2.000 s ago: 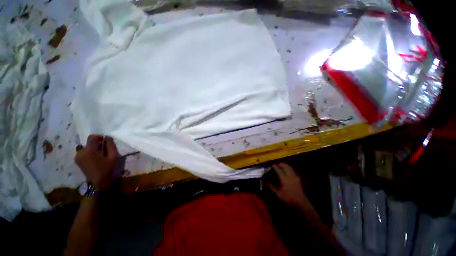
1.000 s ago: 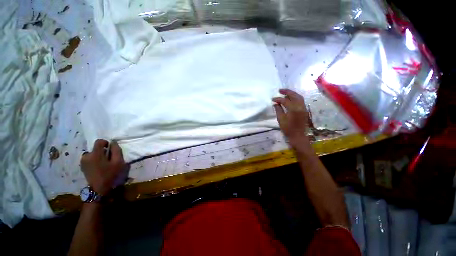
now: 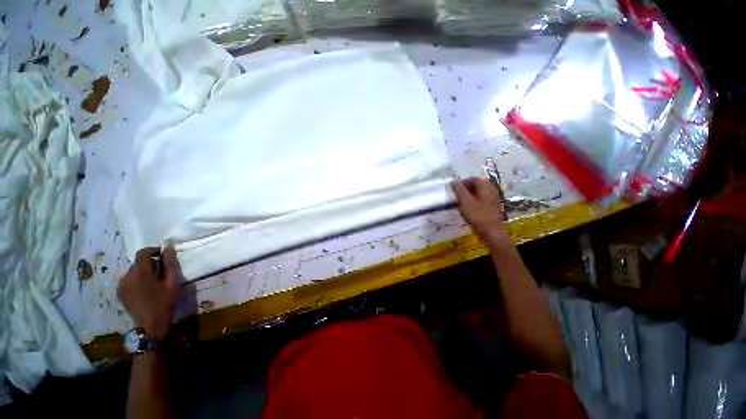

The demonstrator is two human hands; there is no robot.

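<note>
A white garment (image 3: 294,139) lies spread on the table, its near side folded over in a long narrow strip along the front. One sleeve reaches away at the far left. My left hand (image 3: 149,286), with a wristwatch, pinches the near left corner of the garment. My right hand (image 3: 481,204) pinches the near right corner at the hem. The fingertips of both hands are partly hidden by the cloth and the hands themselves.
A pile of unfolded garments (image 3: 37,221) lies at the left. A stack of empty bags (image 3: 605,106) with red edges glares at the right. Packed garments (image 3: 368,18) line the far side. The table's yellow edge (image 3: 393,282) runs in front. Greyish wrapped items (image 3: 667,360) are below right.
My right hand has moved from the sleeve end below the table edge up to the garment's right corner. The near sleeve no longer hangs over the edge, and the near side is folded straighter.
</note>
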